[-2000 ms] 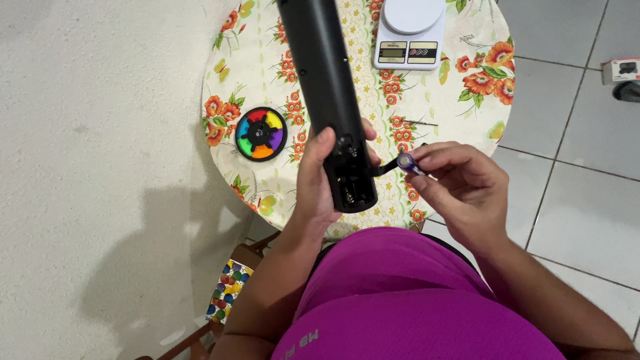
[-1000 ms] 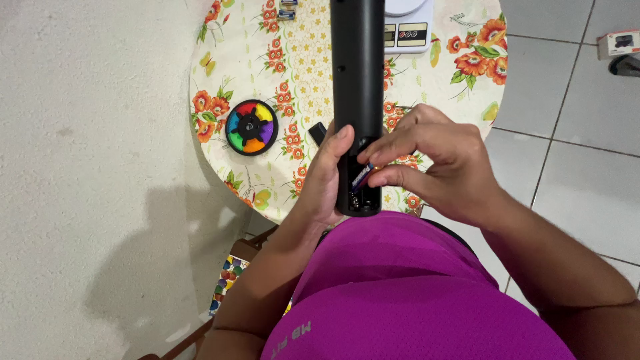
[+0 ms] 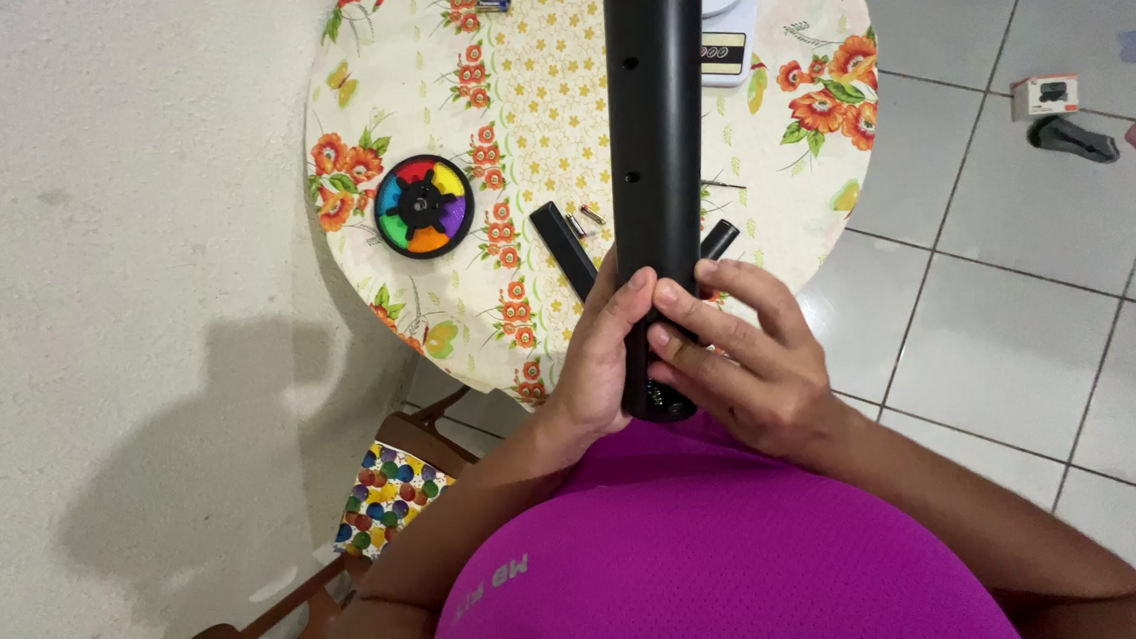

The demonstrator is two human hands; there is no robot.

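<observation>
A long black plastic cylindrical device (image 3: 661, 133) is held upright in the view, its lower end near my purple shirt. My left hand (image 3: 599, 364) grips it from the left, thumb along its side. The fingers of my right hand (image 3: 741, 359) press at the battery compartment (image 3: 658, 395) near the lower end, where metal springs show. Those fingers hide whatever lies under them, so a held battery cannot be made out. Two small batteries (image 3: 577, 225) lie on the tablecloth left of the device, beside a black elongated plastic piece (image 3: 564, 253). Another black cylindrical part (image 3: 719, 238) shows at the right.
On the round table with a floral cloth (image 3: 550, 133) lie a multicoloured segmented disc (image 3: 424, 206), a white kitchen scale (image 3: 732, 67) and a battery (image 3: 493, 5) at the top edge. A chair (image 3: 435, 435) stands lower left. A small box (image 3: 1045, 96) and a dark object (image 3: 1074, 140) are on the floor.
My right hand held a battery beside the device, then brought it into the compartment; now its fingers lie over the compartment and that battery is hidden.
</observation>
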